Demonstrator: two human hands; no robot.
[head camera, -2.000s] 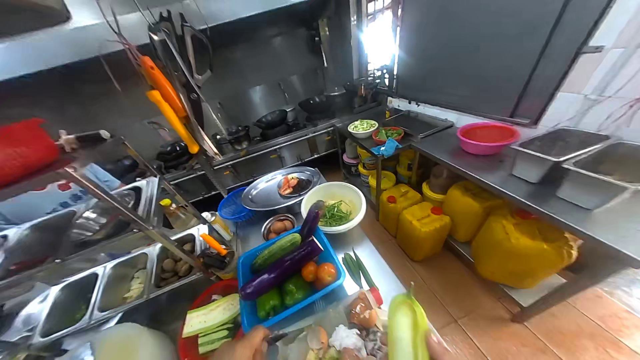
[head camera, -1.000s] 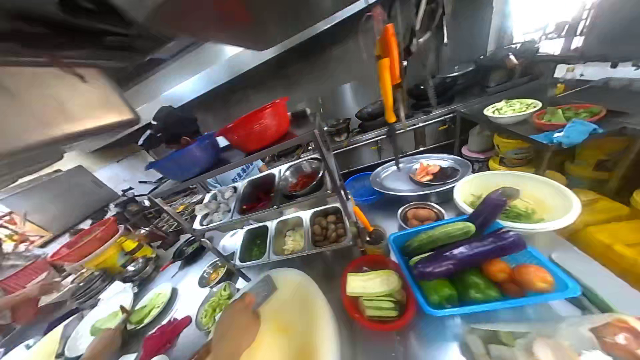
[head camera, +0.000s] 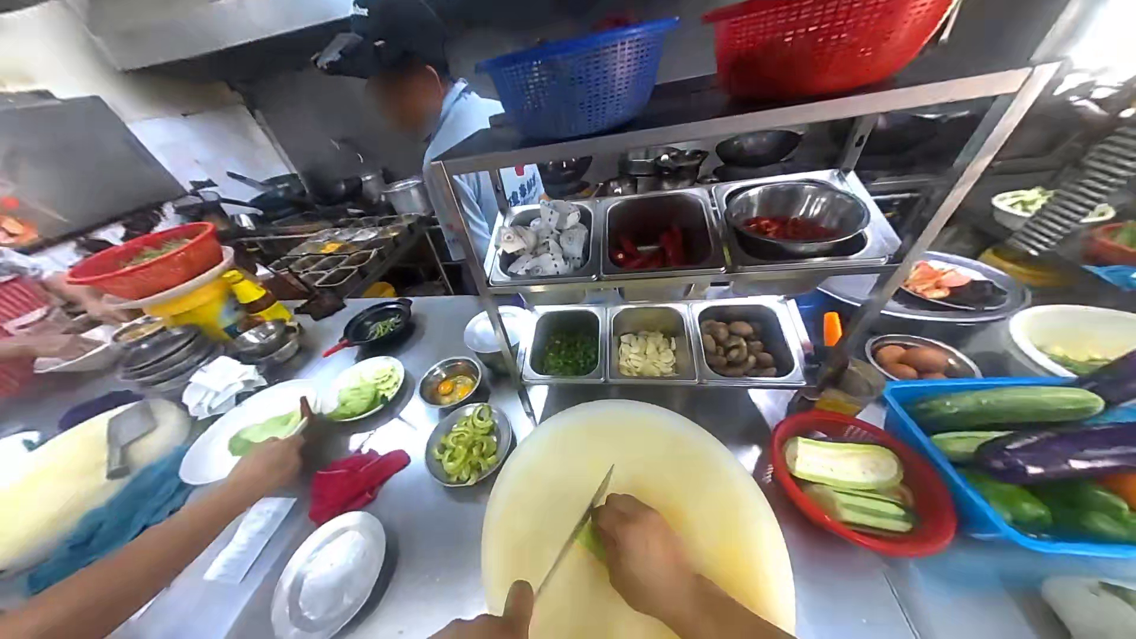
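On the round, pale yellow cutting board (head camera: 532, 497), my left hand (head camera: 501, 621) grips a knife (head camera: 572, 541) by its handle, mostly below the frame edge. Its blade slants up to the right, right beside my right hand (head camera: 643, 555). That hand is bent over a green vegetable piece (head camera: 593, 540), pressing it to the board; the fingers hide most of it. Left of the board is a metal bowl of sliced green vegetable (head camera: 468, 445). A red basket (head camera: 939, 524) with cut pale green vegetable pieces stands at its right.
A co-worker's arm (head camera: 151, 555) reaches from the left to a white plate (head camera: 200, 457). Behind the board rises a metal rack (head camera: 728, 286) with ingredient pans. A blue tray (head camera: 923, 444) of vegetables is at right, an oval plate (head camera: 297, 577) at left. Another person (head camera: 461, 115) stands beyond the rack.
The view has swung left. Two seconds ago my right hand held a long pale green vegetable over the right-hand counter; now it presses a green piece on the board.
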